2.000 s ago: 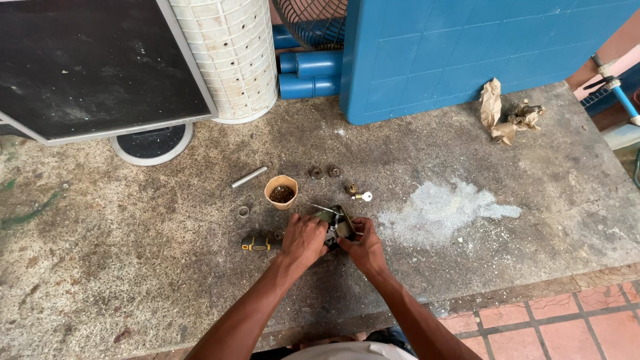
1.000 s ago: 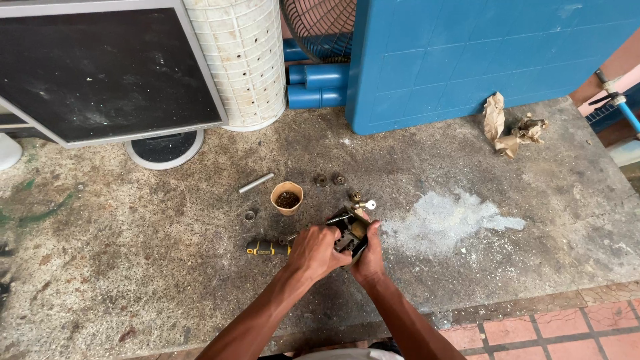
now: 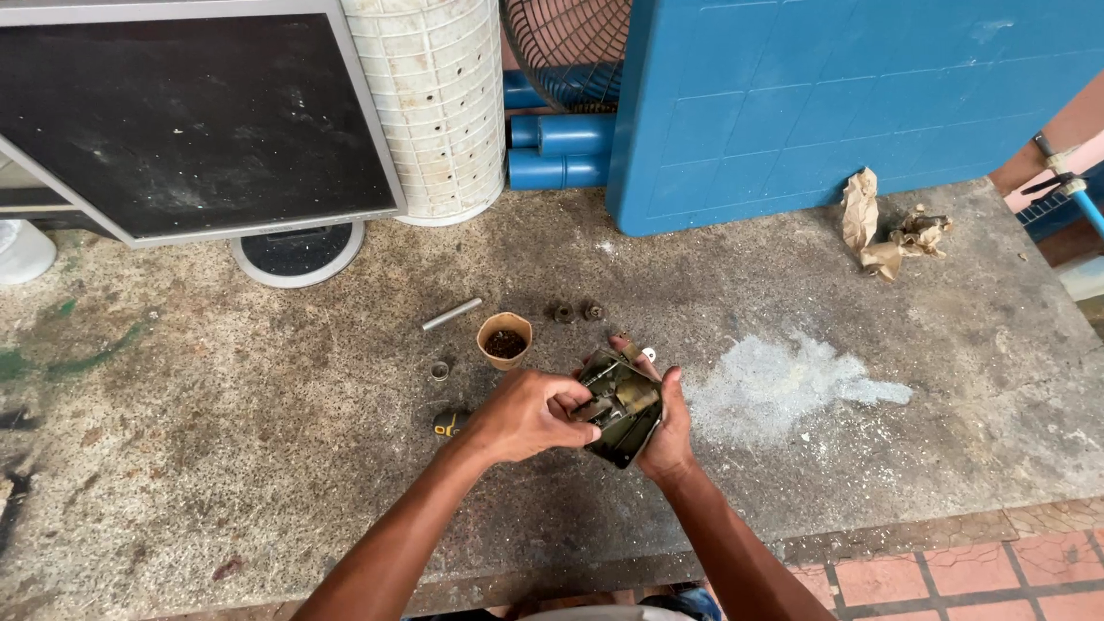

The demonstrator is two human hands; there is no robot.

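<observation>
My right hand (image 3: 671, 431) holds an open metal lock case (image 3: 623, 438) from below and from its right side. The thumb and fingers of my left hand (image 3: 543, 414) grip a small metal part inside the case. Left of the case stands a small cup (image 3: 504, 341) with dark bits in it. Behind it, two small round metal parts (image 3: 578, 311) lie side by side. A metal tube (image 3: 452, 314) and a small metal ring (image 3: 440, 370) are left of the cup. A yellow-and-black tool handle (image 3: 450, 423) is partly hidden by my left hand. A key head (image 3: 649, 354) shows beyond the case.
A monitor (image 3: 181, 129), a white perforated cylinder (image 3: 431, 112), blue pipes (image 3: 573, 153) and a blue panel (image 3: 828, 112) stand along the back of the speckled stone bench (image 3: 259, 448). Grey-white powder (image 3: 776, 388) and crumpled brown paper (image 3: 880, 233) lie at right.
The lock case has been raised and tilted, so its open inside faces me more. My right hand has moved under and beside it. My left hand has shifted to a part within it.
</observation>
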